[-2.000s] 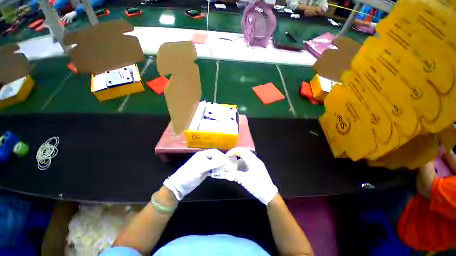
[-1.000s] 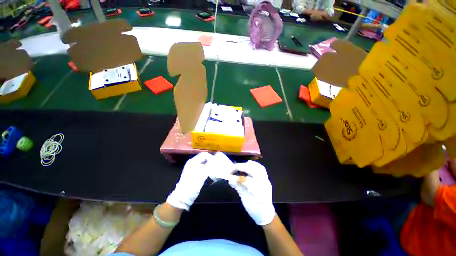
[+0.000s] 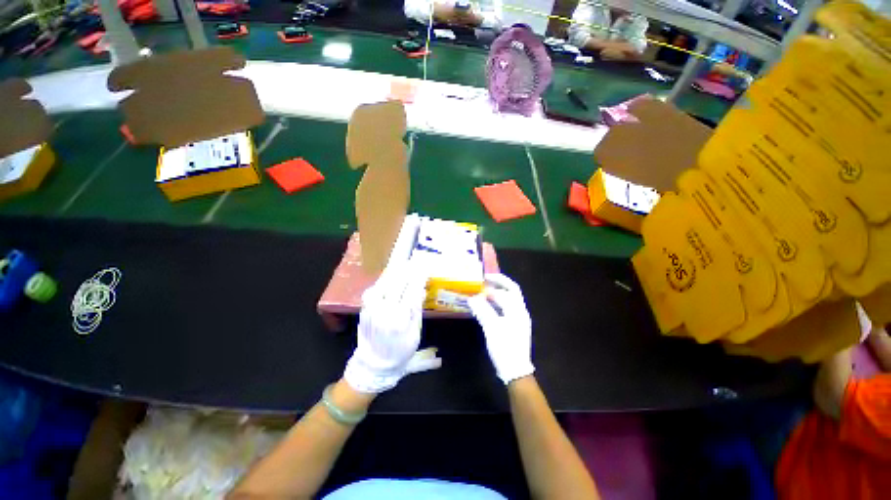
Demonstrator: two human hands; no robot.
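Note:
A yellow gift box (image 3: 454, 294) with white contents showing sits on the pink platform (image 3: 344, 289). Its tall brown lid flap (image 3: 382, 200) stands open at the left. My left hand (image 3: 391, 330), in a white glove, is at the box's front left corner; a white strip-like shape rises from it along the box's left side, too blurred to name. My right hand (image 3: 504, 327), also gloved, has its fingertips at the box's front right corner. Whether either hand grips anything is hidden.
Other open yellow boxes (image 3: 209, 179) and red-orange cards (image 3: 505, 200) lie on the green belt. Fanned yellow cartons (image 3: 763, 215) stand at the right. Pale loops (image 3: 95, 300) and a blue object (image 3: 17, 276) lie at the left. A person's orange sleeve (image 3: 842, 430) shows at the lower right.
My hands have moved apart from in front of the platform, where they met around a small white item. Both have gone forward to the box's front corners.

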